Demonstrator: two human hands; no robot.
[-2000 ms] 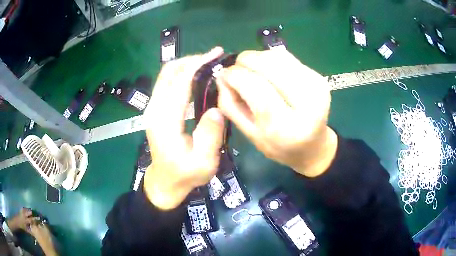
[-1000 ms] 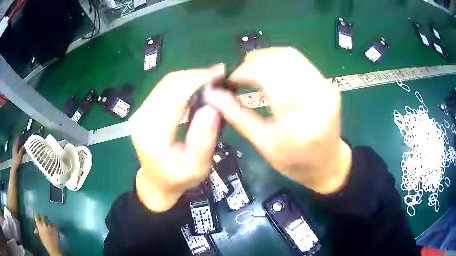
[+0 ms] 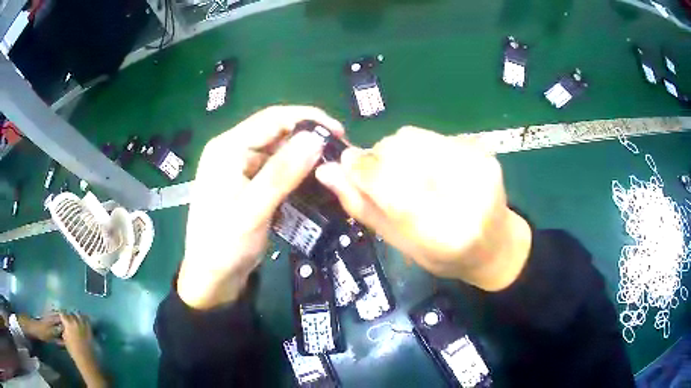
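My left hand (image 3: 239, 197) is shut on a black phone housing (image 3: 327, 198), held tilted above the bench with its rounded end up and its pale keypad area showing below my left fingers. A small pale piece (image 3: 322, 131) shows at the housing's upper end. My right hand (image 3: 436, 201) has its thumb and fingertips pinched together at the housing's upper side; what lies between them is too small and overexposed to tell. Below my hands lies a loose cluster of black housings (image 3: 314, 295), some overlapping. Another housing (image 3: 448, 341) lies to their right with a white loop (image 3: 386, 331) beside it.
Black housings (image 3: 514, 64) lie on the green belt (image 3: 447, 68) beyond a pale worn strip (image 3: 561, 135). A tangled heap of white loops (image 3: 651, 250) lies at right. A cream fan (image 3: 98, 231) and grey post (image 3: 68, 144) stand at left. Another person's hands (image 3: 72, 330) show at lower left.
My hands have shifted and turned the held housing, so its keypad area now shows. The belt housings have moved left. The other person's hands have come together.
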